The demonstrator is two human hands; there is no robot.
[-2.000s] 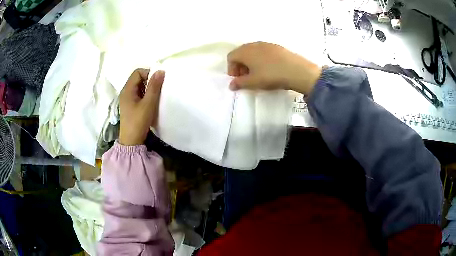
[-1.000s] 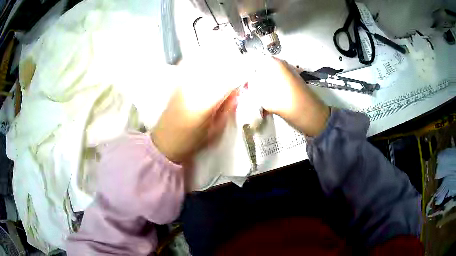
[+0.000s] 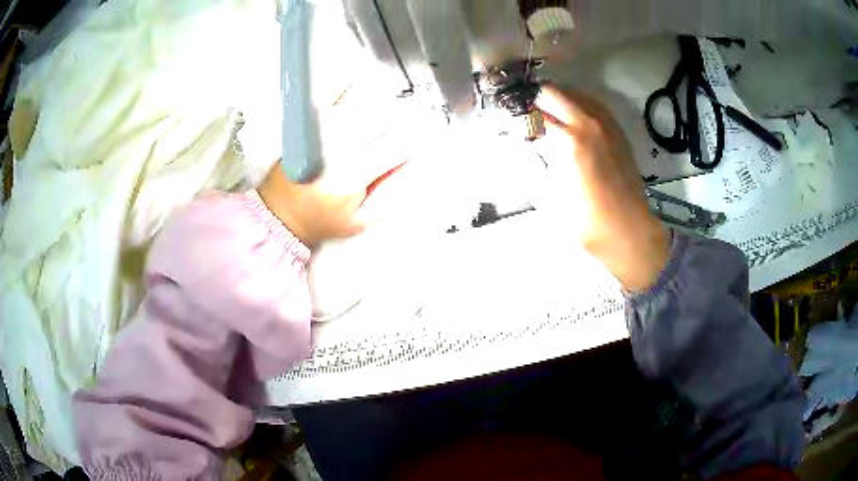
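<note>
White to cream cloth [image 3: 85, 188] lies heaped at the left and runs under my left hand [image 3: 329, 202]. That hand rests low beside the grey-blue lamp bar [image 3: 301, 103], its fingers pointing toward the needle area and washed out by glare. My right hand [image 3: 602, 178] is raised right of the needle, fingertips close to the small brass-coloured knob [image 3: 534, 124] and dark metal parts [image 3: 513, 89]. Contact and grip are unclear. The cloth edge near the needle is lost in glare. The machine head [image 3: 442, 47] is above.
Black-handled scissors [image 3: 691, 113] lie on a printed slip [image 3: 748, 178] at the right. A slim metal tool [image 3: 687, 211] lies beside my right wrist. A dark jagged scrap [image 3: 499, 215] lies between my hands. Rule marks [image 3: 452, 333] run along the table edge.
My hands came together at the needle and have since moved apart, left hand to the left, right hand to the right and up. The cloth between them has left the table's front edge.
</note>
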